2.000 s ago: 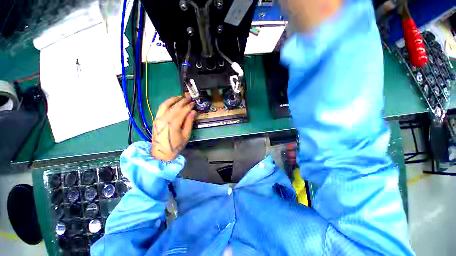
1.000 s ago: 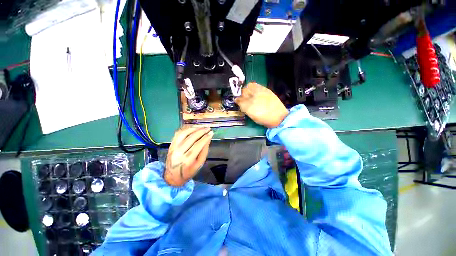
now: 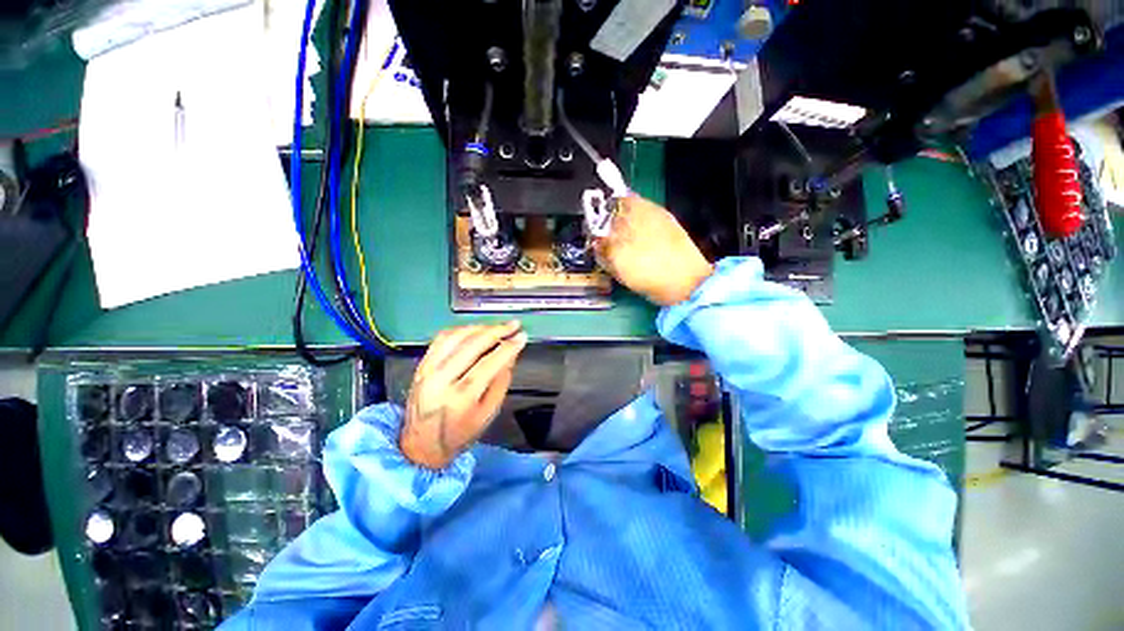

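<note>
The left test fixture stands on the bench with a tan and black base. Two round black housings sit in its seats, one in the left seat and one in the right seat. White-tipped fittings hang just above them. My right hand is at the right seat, its fingertips at the right housing's edge; whether they grip it is hidden. My left hand is in front of the bench edge, below the fixture, fingers loosely extended, holding nothing visible.
The right test fixture stands to the right, with a red clamp handle nearby. A blister tray with discs is lower left. Blue hoses and paper lie left. Another tray of discs is far right.
My right arm has come down from the upper area, and my right hand is now at the right seat. My left hand has moved from the left seat back towards me.
</note>
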